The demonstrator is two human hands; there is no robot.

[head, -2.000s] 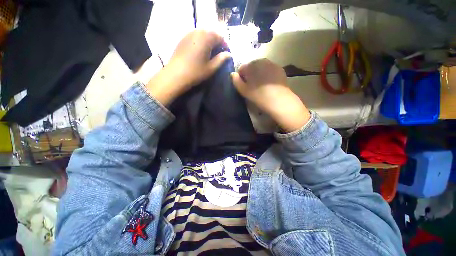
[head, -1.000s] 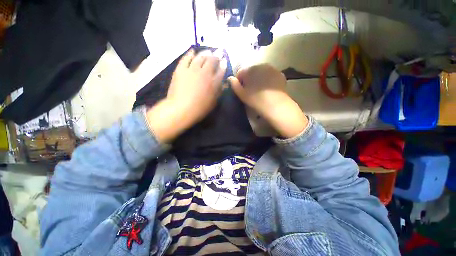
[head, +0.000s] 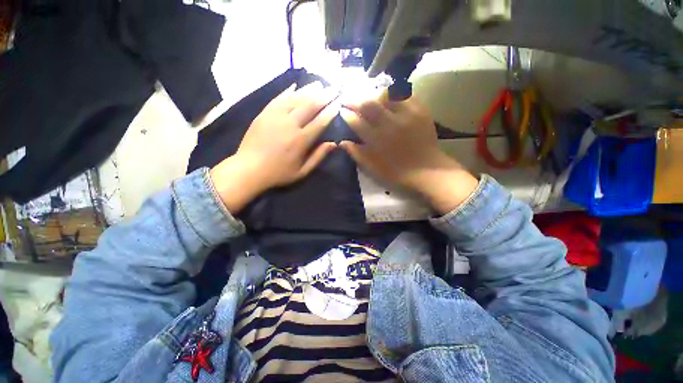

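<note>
A black fabric piece [head: 307, 206] runs from the bright lamp spot at the needle area down to the wearer's lap. My left hand [head: 281, 142] lies on it with fingertips near the presser foot area and holds the cloth. My right hand [head: 393, 138] is beside it, fingertips on the cloth's right edge, thumb almost touching my left thumb. The needle and foot are lost in the glare. The grey-white sewing machine head [head: 539, 30] is above and to the right.
A black garment part [head: 82, 90] lies at the left of the pale table [head: 161, 149]. Red-orange and yellow looped snips [head: 503, 127] are right of the needle. Blue bins [head: 618, 176], red cloth [head: 573, 236] and a cardboard piece [head: 672, 164] are at the right; white cloth is at lower left.
My left hand has moved from the seam edge to lie flatter on the cloth, which is now spread out further left. My right fingers have moved up toward the needle. More of the machine head shows.
</note>
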